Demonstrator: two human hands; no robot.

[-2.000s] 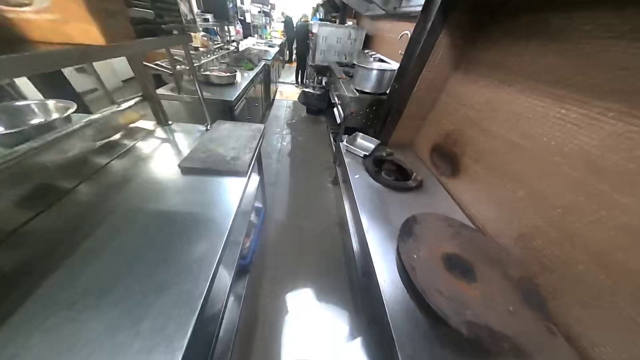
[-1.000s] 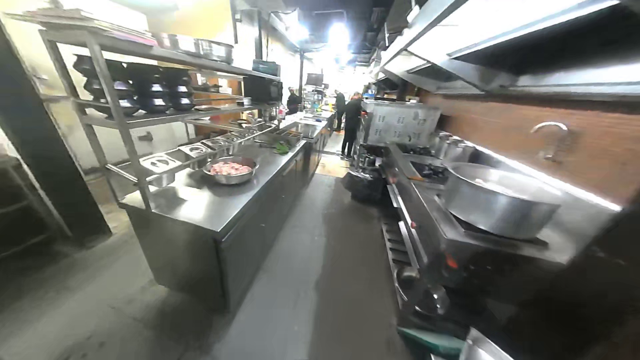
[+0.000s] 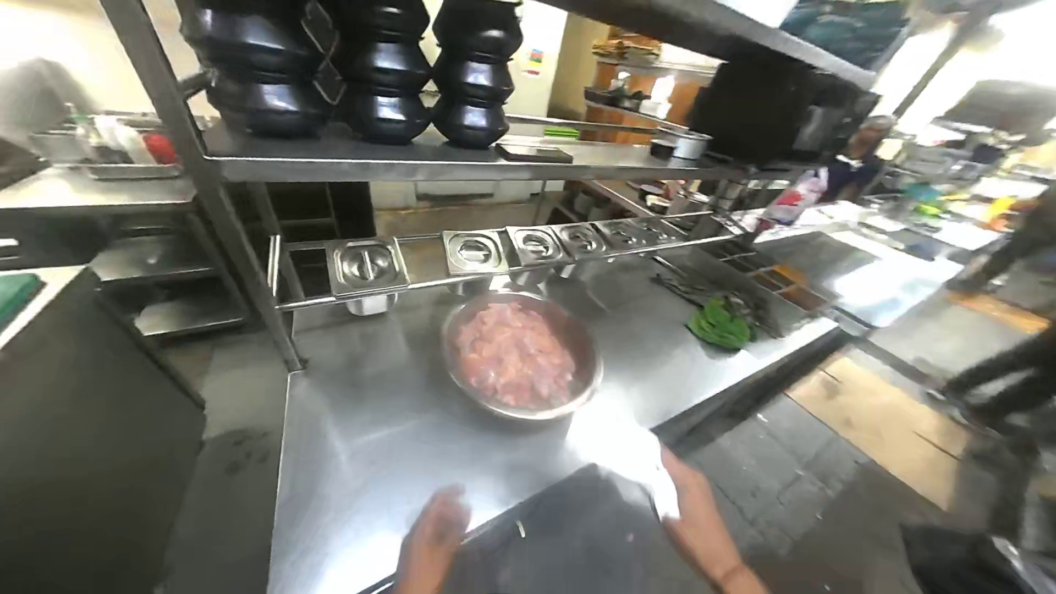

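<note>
On the steel worktop [image 3: 371, 429] stands a round metal bowl [image 3: 587, 384] filled with pieces of raw meat [image 3: 516, 351]. My left hand [image 3: 437, 524] is at the near edge of the worktop, below the bowl; it is blurred, seems to hold nothing, and its fingers look partly curled. My right hand [image 3: 691, 503] is at the lower right, nearer to me than the bowl, with a white cloth [image 3: 667, 492] in its grip. Glare on the steel beside this hand hides part of the cloth's outline. Neither hand touches the bowl.
Lidded steel containers [image 3: 367, 266] sit in a rail behind the bowl. Green leaves [image 3: 720, 323] lie to the right. Stacked black pots [image 3: 470, 74] stand on the shelf [image 3: 495, 169] above. An upright post [image 3: 239, 231] rises at the left. A person [image 3: 862, 161] is at the far right.
The view has moved up to the worktop with the meat bowl, which was farther off one second ago. Both my hands have come into view, the right one with a white cloth.
</note>
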